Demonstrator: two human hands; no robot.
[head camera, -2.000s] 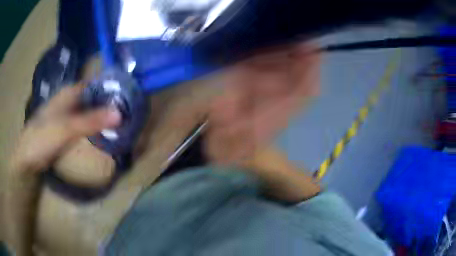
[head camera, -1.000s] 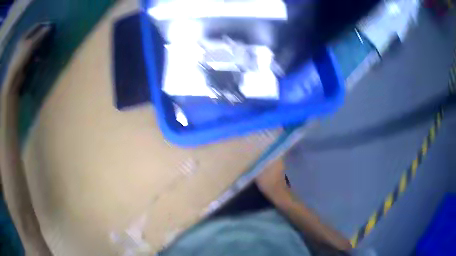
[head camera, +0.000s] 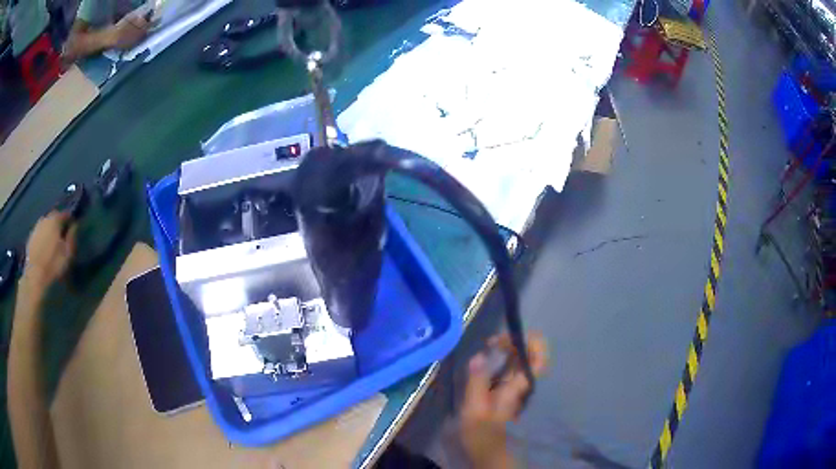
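My left hand (head camera: 53, 245) is at the left edge over the green belt, its fingers closed on an ear cup of a black headphone (head camera: 112, 220). My right hand (head camera: 502, 389) is low at centre right, beyond the bench edge, and blurred. A dark patch shows between its fingers beside the black cord (head camera: 490, 234); whether it grips anything is unclear. The thick black electric screwdriver (head camera: 344, 238) hangs upright from a metal hook (head camera: 316, 64), in front of the silver screw feeder (head camera: 243, 266). The feeder stands in a blue tray (head camera: 431, 343).
A smartphone (head camera: 160, 343) lies left of the tray on tan cardboard (head camera: 101, 394). Crumpled whitish plastic film (head camera: 486, 92) covers the bench behind. More headphones (head camera: 225, 50) lie on the belt. Another person's hands (head camera: 115, 37) show at top left. Yellow-black tape (head camera: 701, 339) crosses the grey floor.
The view has shifted, showing more of the belt and bench. My left hand is now at a headphone on the belt. My right hand now shows beyond the bench edge near the cord.
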